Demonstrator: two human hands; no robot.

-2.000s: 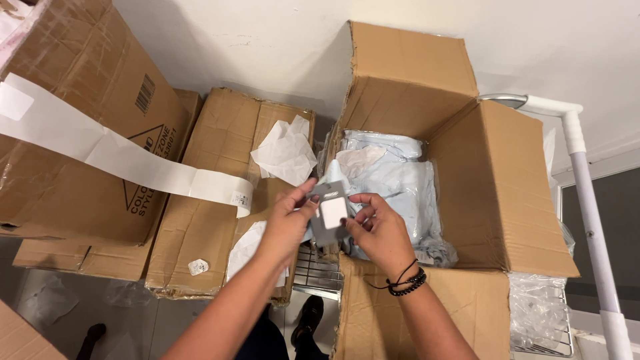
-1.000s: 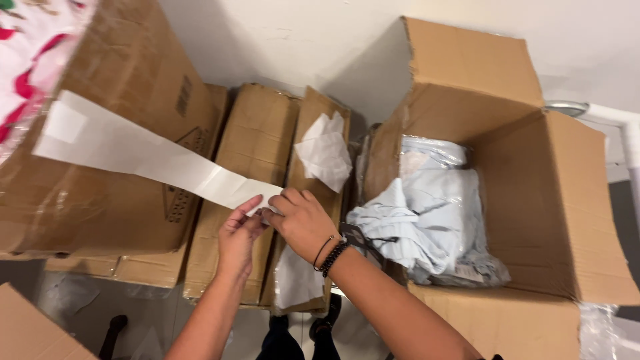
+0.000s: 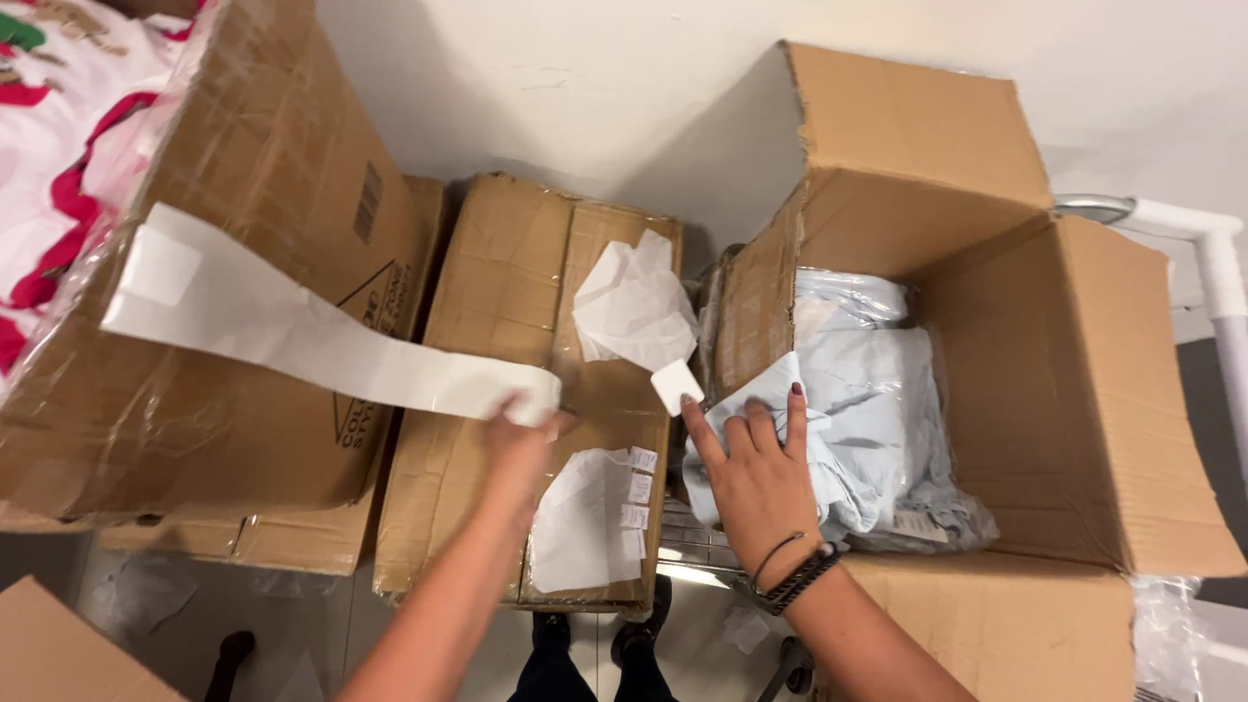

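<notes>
My left hand [image 3: 522, 429], blurred, grips the lower right end of a long white paper strip [image 3: 341, 341] that stretches up across a large carton. A small white sticker [image 3: 676, 386] sits at the index fingertip of my right hand [image 3: 762, 468]. That hand's fingers are spread over a light blue garment [image 3: 838, 468], which drapes over the edge of an open cardboard box [image 3: 1004, 390]. More light blue clothing in clear plastic fills the box. The grey tag seen earlier is not visible.
A closed carton [image 3: 487, 292] between the boxes bears crumpled white paper [image 3: 634, 302] and a sheet with several small labels [image 3: 590, 517]. The large carton [image 3: 224, 390] at left holds red-and-white printed fabric [image 3: 78, 146]. A white pipe frame [image 3: 1194, 224] stands at right.
The grey tag was in both hands two seconds ago. Both hands then met at the strip's end; now they are apart, my right hand having moved right to the garment with a sticker at its fingertip.
</notes>
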